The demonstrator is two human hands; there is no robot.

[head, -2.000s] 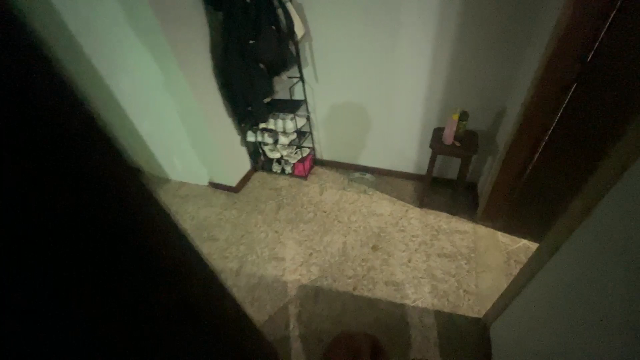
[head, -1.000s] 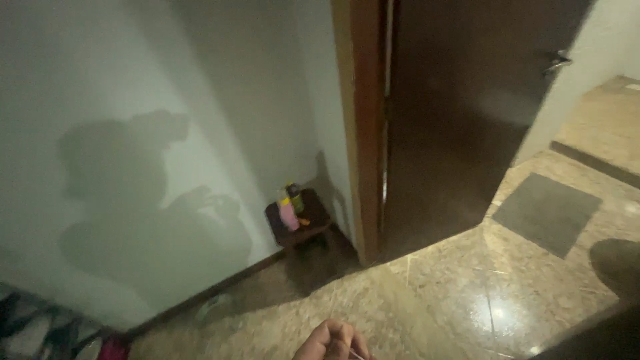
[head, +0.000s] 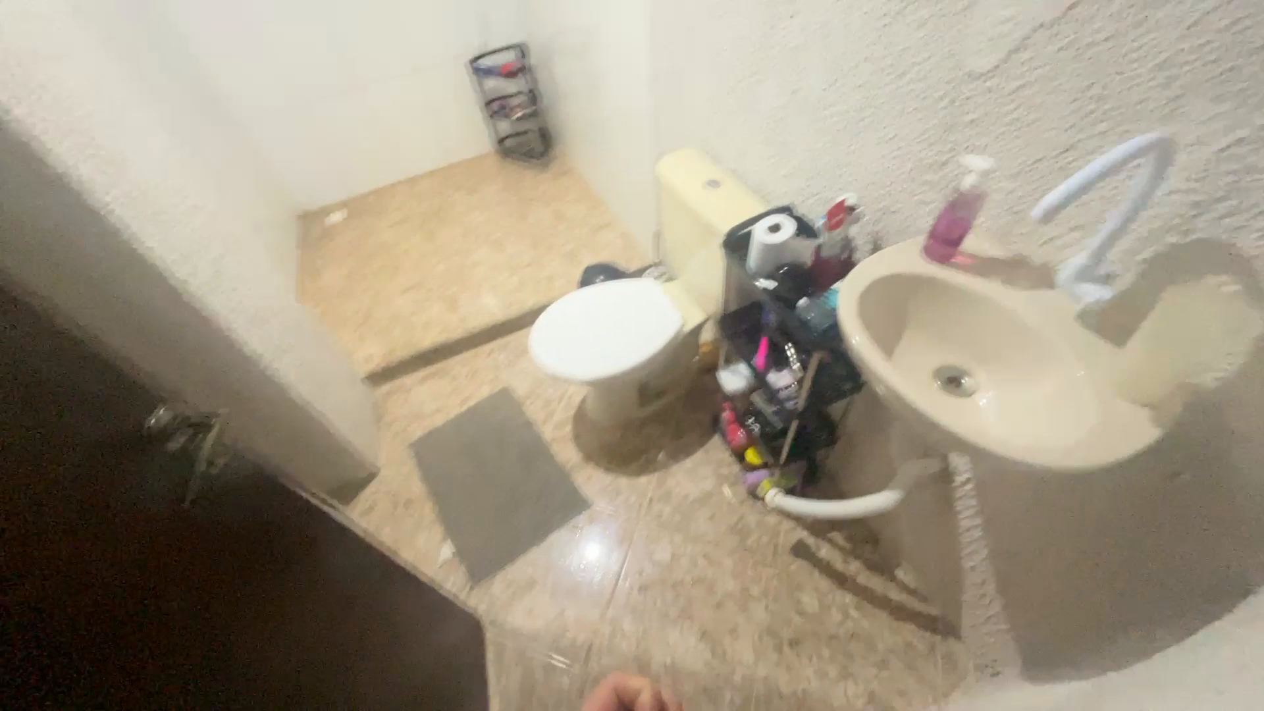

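Only a small part of one hand, which looks like my right hand [head: 632, 693], shows at the bottom edge, with its fingers curled. Whether it holds anything is hidden by the frame edge. It is over the tiled floor and touches nothing visible. My left hand is out of view. Beyond the hand lies a grey bath mat [head: 499, 484], and behind it stands a toilet with its white lid [head: 607, 329] down. At the right, a beige washbasin [head: 1027, 380] carries a white curved faucet [head: 1116, 188] and a pump bottle of pink liquid [head: 955, 219].
A dark door [head: 197, 583] with a metal handle [head: 188, 430] fills the lower left. Between toilet and basin, a black rack [head: 790, 365] holds bottles and a paper roll [head: 772, 242]. A raised ledge [head: 454, 346] borders the shower area, where a wire caddy [head: 511, 104] stands.
The view has swung from a hallway with a shoe rack and a small stool, past the doorway, to the bathroom. The hand remains at the bottom edge, showing less than one second ago.
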